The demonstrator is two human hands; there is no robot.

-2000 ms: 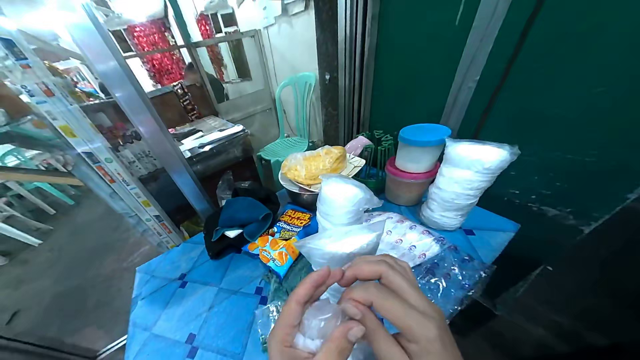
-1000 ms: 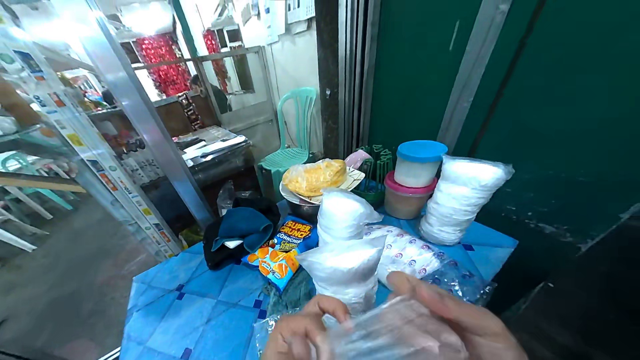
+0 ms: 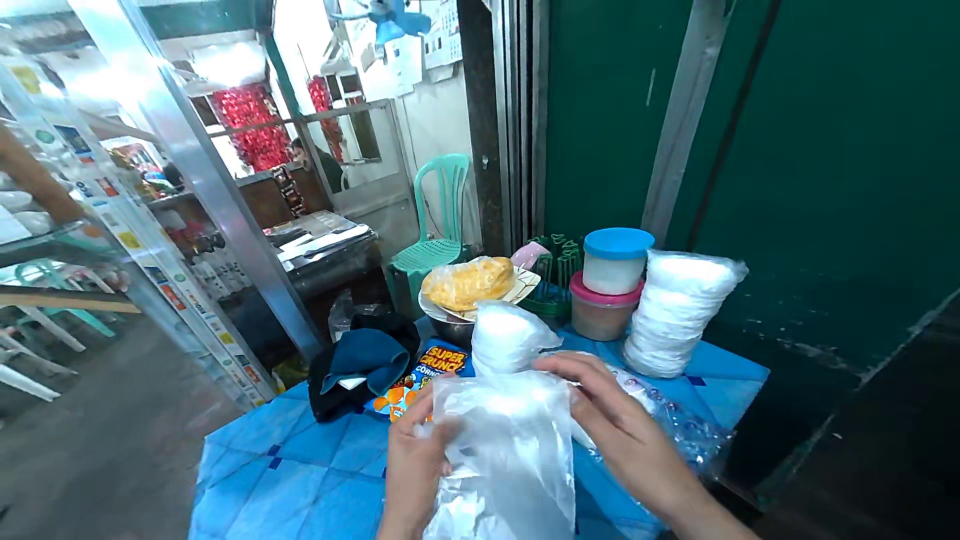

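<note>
A clear plastic bag [image 3: 506, 450] hangs upright between my hands, low in the middle of the head view. My left hand [image 3: 420, 457] pinches its left edge, fingers partly behind the plastic. My right hand [image 3: 607, 420] is at the bag's upper right edge with its fingers bent; whether it grips the plastic is hard to tell. Just behind the bag stands a white plastic-wrapped bundle [image 3: 506, 337]. A blue and orange snack packet [image 3: 442, 364] lies to the left, beside a dark blue and black cloth item [image 3: 367, 364]. Printed clear plastic [image 3: 686, 424] lies behind my right hand.
On the blue-covered table [image 3: 322, 472] are a bowl and plate with a yellow bagged food [image 3: 469, 283], a blue-lidded tub [image 3: 616, 262] on a pink-lidded tub [image 3: 600, 311], and a tall white wrapped stack [image 3: 679, 315]. A green chair [image 3: 439, 217] stands behind; a metal post rises left.
A clear bag is now spread upright between my hands; two seconds ago they were cupped close together around crumpled clear plastic. My hands have moved apart.
</note>
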